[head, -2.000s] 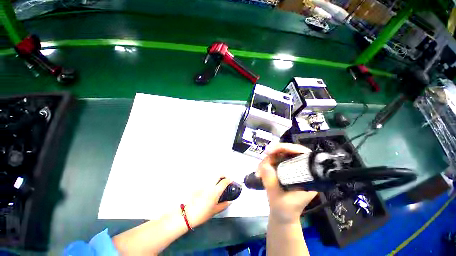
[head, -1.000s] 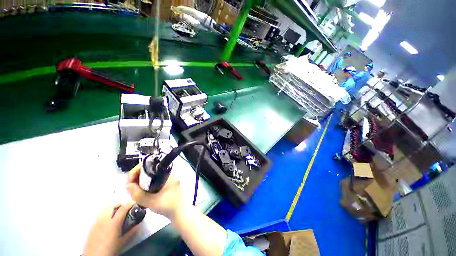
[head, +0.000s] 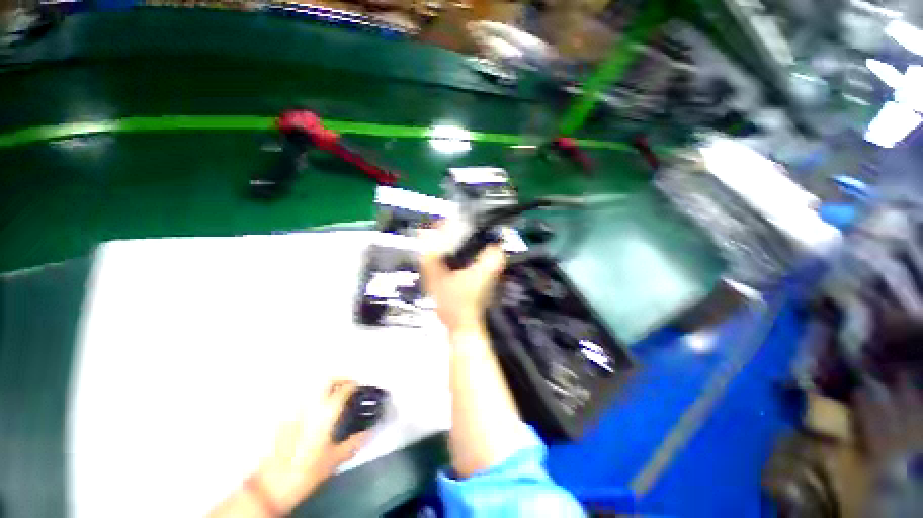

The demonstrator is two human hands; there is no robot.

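Observation:
The picture is blurred. My left hand holds a small black housing low over the white work sheet. My right hand is shut on the electric screwdriver and holds it over the screw feeders. The near screw feeder is partly hidden by my right hand. The far screw feeder stands behind it. The driver's tip cannot be made out.
The black parts bin with black and metal parts lies right of my right forearm. A red-and-black arm assembly lies on the green surface behind. A wrapped pale stack stands at the right, beside the blue floor.
The view has swung back left from the aisle. My right hand has moved the screwdriver away from the housing, forward to the feeders. My left hand still holds the housing.

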